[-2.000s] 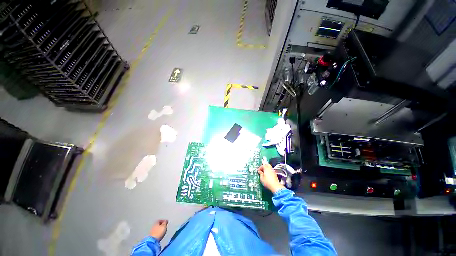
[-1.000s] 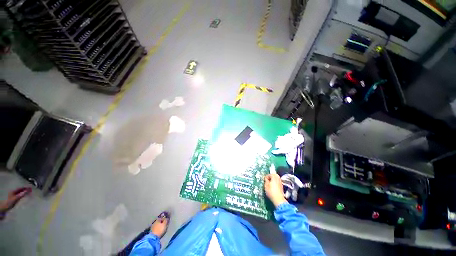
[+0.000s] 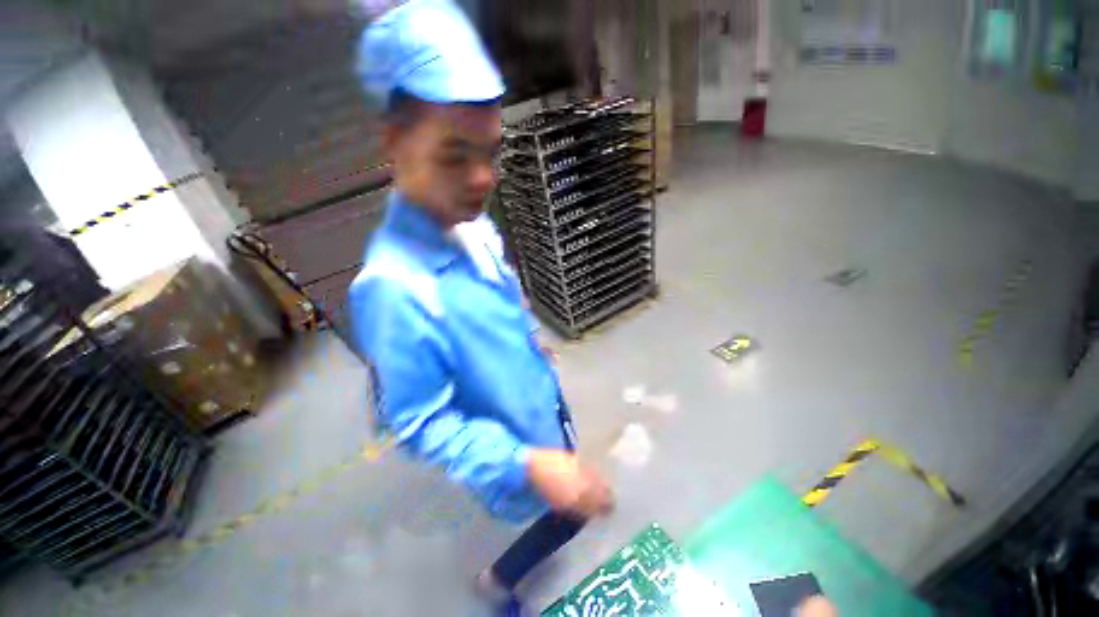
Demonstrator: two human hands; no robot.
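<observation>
The green circuit board lies at the bottom edge of the view, on the green table; only its far corner shows. A small dark flat item lies beside a bright glare on the table. My right hand is cut off by the bottom edge; a blurred part of it shows at the dark item's right side. I cannot tell whether it grips the item. My left hand is out of the picture.
A person in a blue coat and cap stands just beyond the table, one hand near the board. A rack trolley stands behind. Another dark rack and a cardboard box are at left. Yellow-black tape marks the floor.
The view has swung up and left. The person has come into view. The test fixture has left the picture. My right hand has moved from the board's right side to the dark item.
</observation>
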